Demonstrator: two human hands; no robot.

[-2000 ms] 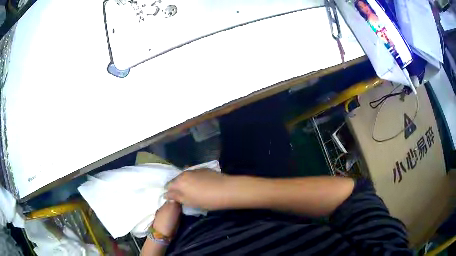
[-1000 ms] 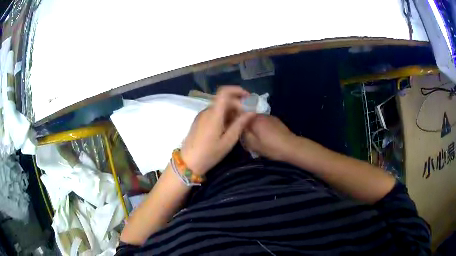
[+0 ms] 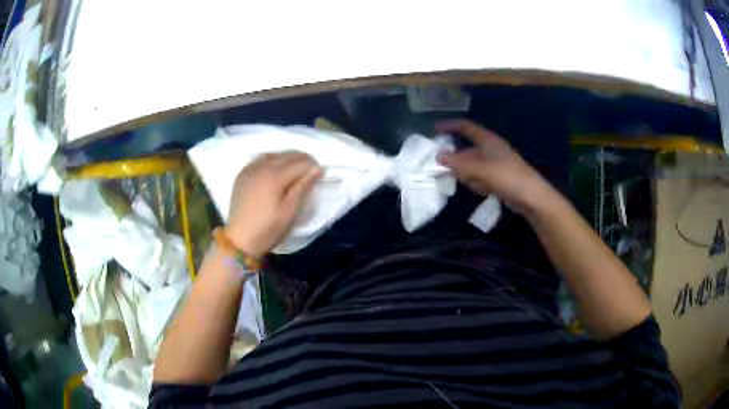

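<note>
A white cloth bundle [image 3: 352,164] lies on the wearer's lap in front of the table. It is wide at the left, pinched narrow near its right end, and flares out there like a bow. My left hand [image 3: 276,196] is on the wide part, its fingers curled onto the cloth. My right hand [image 3: 484,164] is at the flared end, index finger and thumb apart, the thumb side at the cloth's edge. Its lower fingers are partly hidden. A small white piece [image 3: 485,214] shows just below the right hand; whether it is held or joined to the bundle cannot be told.
The white table [image 3: 384,40] spans the top. At left are a yellow-framed cart [image 3: 128,168] with crumpled white cloth [image 3: 120,272] and more hanging cloth [image 3: 28,160]. A brown carton [image 3: 691,240] stands at right, beside a wire rack. A pale item [image 3: 438,97] lies under the table edge.
My hands have moved apart from working close together. The left is now on the bundle's wide part, the right at its far end. The pinched, bow-like end has come into view.
</note>
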